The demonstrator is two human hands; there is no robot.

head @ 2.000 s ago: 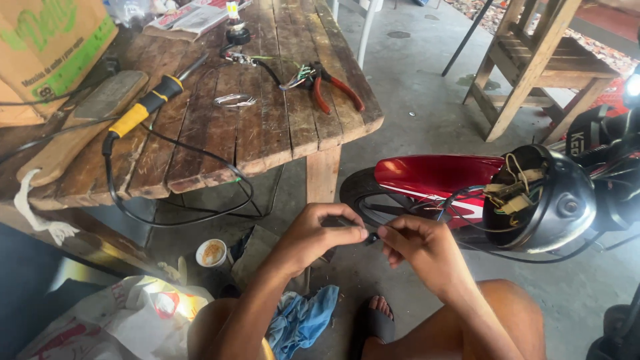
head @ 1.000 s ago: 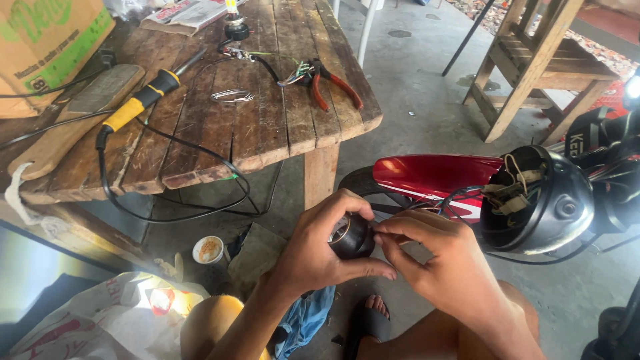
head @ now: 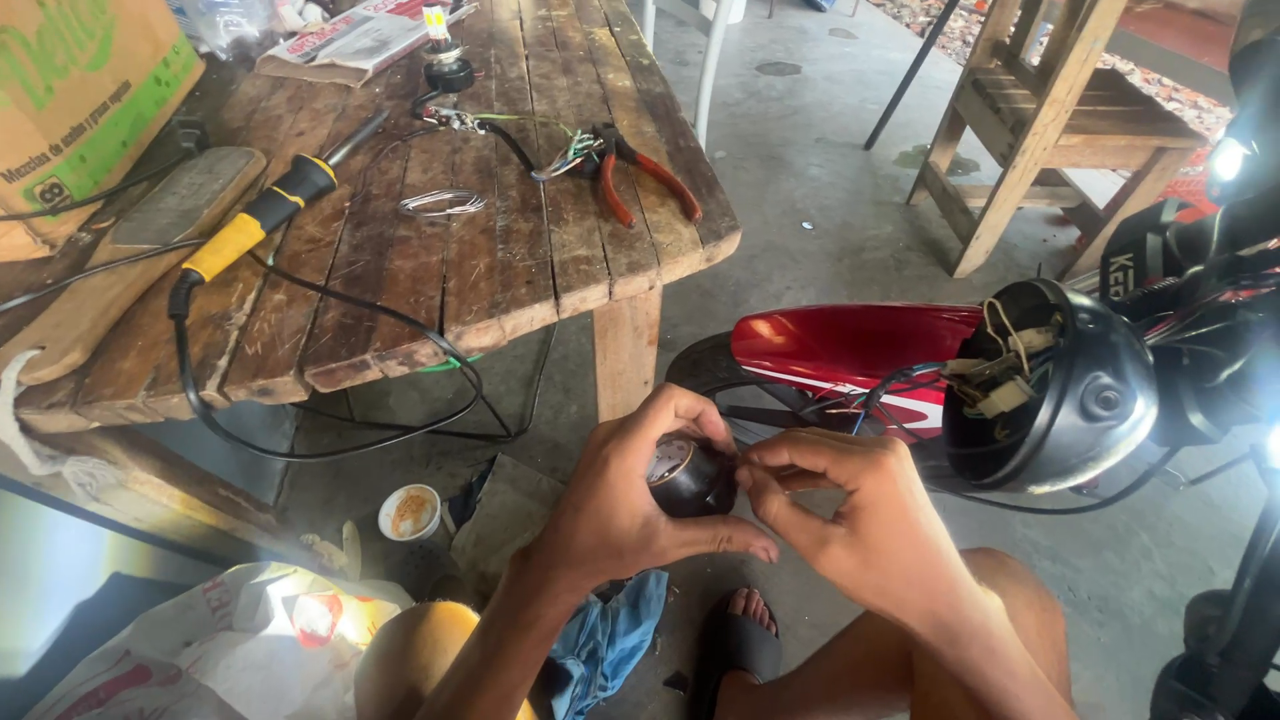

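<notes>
Between my knees, my left hand (head: 640, 490) grips a roll of black tape (head: 697, 484) around its rim. The thumb and forefinger of my right hand (head: 850, 505) pinch the roll's right edge; whether they hold the loose tape end is hidden. On the wooden table lie a yellow and black soldering iron (head: 262, 217), a small coil of solder wire (head: 442, 203) and red-handled pliers (head: 645, 175). The pliers' jaws are beside bared, twisted wires (head: 572, 156). A cable runs from these to an LED bulb (head: 437, 45) standing on its black base.
A red-fendered motorcycle (head: 850, 345) with an open black headlight housing (head: 1075, 390) and exposed connectors stands at right. The table's edge (head: 500, 318) lies ahead, with the iron's cord hanging over it. A cup (head: 409, 513), a blue cloth (head: 607, 640) and a plastic bag (head: 250, 640) are low down.
Two seconds ago my fingertips were close together around a small dark thing. The tape roll now shows upright in my left hand, with my right fingers at its edge, as one second ago.
</notes>
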